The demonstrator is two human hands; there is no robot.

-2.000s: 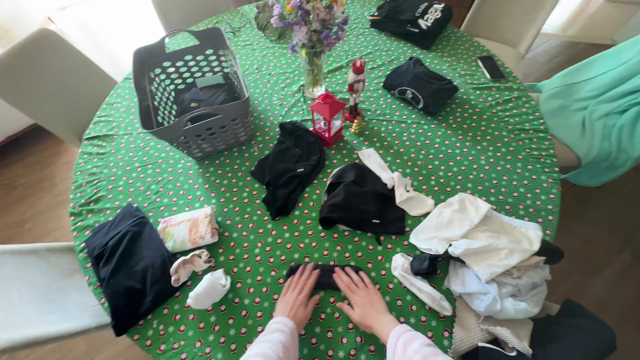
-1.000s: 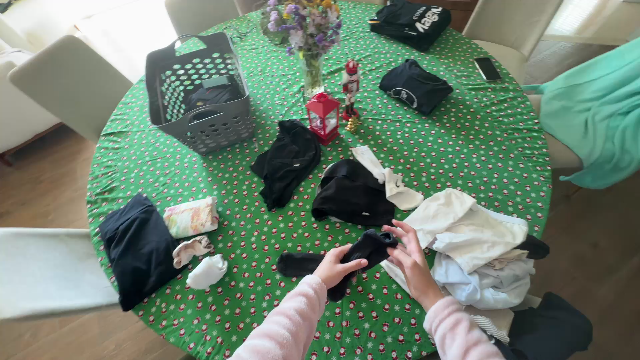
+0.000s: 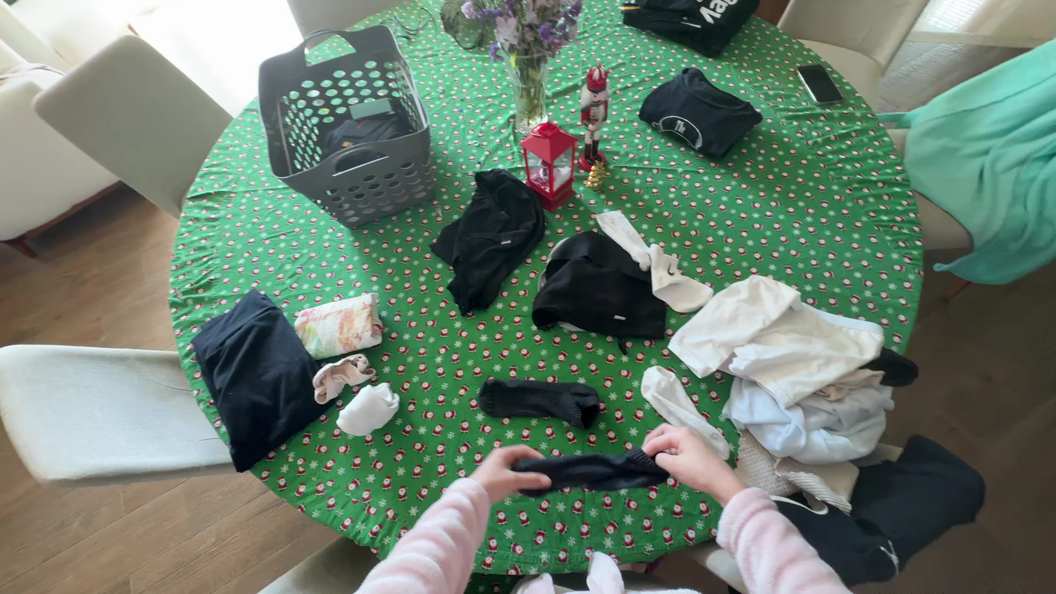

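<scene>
A black sock [image 3: 590,473] is stretched sideways between my hands near the table's front edge. My left hand [image 3: 510,473] pinches its left end, and my right hand [image 3: 686,459] grips the ribbed cuff at the right. Just beyond lies another black sock [image 3: 536,399], flat on the green tablecloth [image 3: 437,511]. A white sock [image 3: 678,404] rests beside my right hand. Farther back are a crumpled black garment [image 3: 602,289] with a white sock [image 3: 660,264] against it, and a second black garment [image 3: 493,235]. Rolled white socks [image 3: 369,410] sit at the left.
Folded dark cloth [image 3: 254,375] and a patterned folded cloth [image 3: 340,324] lie left. A pile of light clothes [image 3: 784,338] is at right. Behind stand a gray laundry basket [image 3: 388,194], red lantern [image 3: 549,165], nutcracker figure [image 3: 594,120], flower vase [image 3: 528,91], folded black shirt [image 3: 700,111] and phone [image 3: 819,84].
Two seconds ago both hands lay on black fabric on the table. One black sock now lies separately beyond my hands, while the other is held nearer the front edge.
</scene>
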